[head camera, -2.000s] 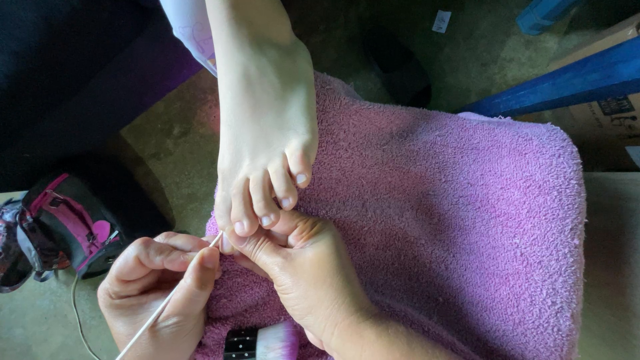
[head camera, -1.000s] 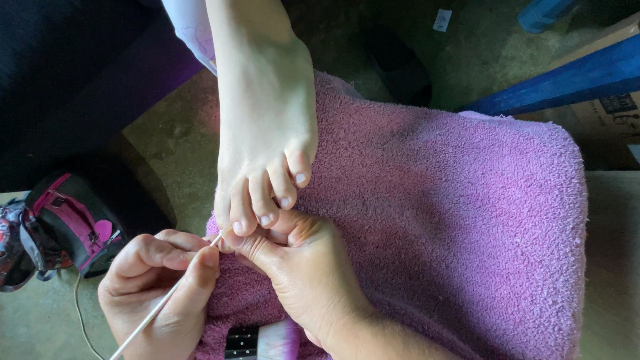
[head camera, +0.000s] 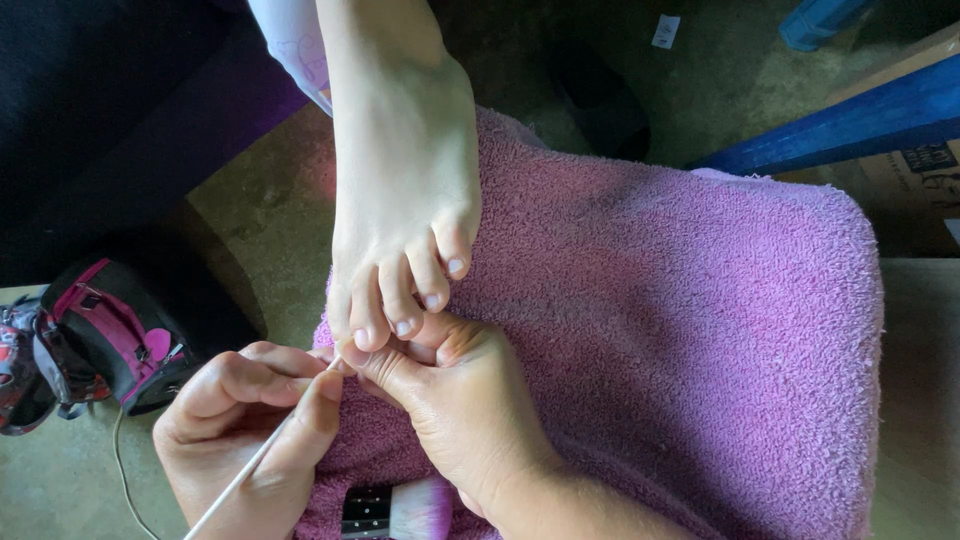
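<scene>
Another person's bare foot (head camera: 405, 165) reaches down from the top onto a pink-purple terry towel (head camera: 690, 300). My left hand (head camera: 255, 427) pinches a thin whitish stick (head camera: 244, 474) between thumb and fingers, its tip at the big toe. My right hand (head camera: 457, 397) grips the front of the foot, thumb at the big toe and fingers under the toes. The big toe's nail is mostly hidden by my fingers. Below my hands, a short brush (head camera: 405, 511) with a black, studded handle and white-purple bristles lies on the towel.
A black bag with pink trim (head camera: 112, 330) stands on the floor at left, beside a patterned bag (head camera: 22, 367) and a thin cord (head camera: 120, 457). A blue bar (head camera: 832, 124) and a printed cardboard box (head camera: 911, 180) are at upper right. A dark shoe-like object (head camera: 600, 105) lies behind the towel.
</scene>
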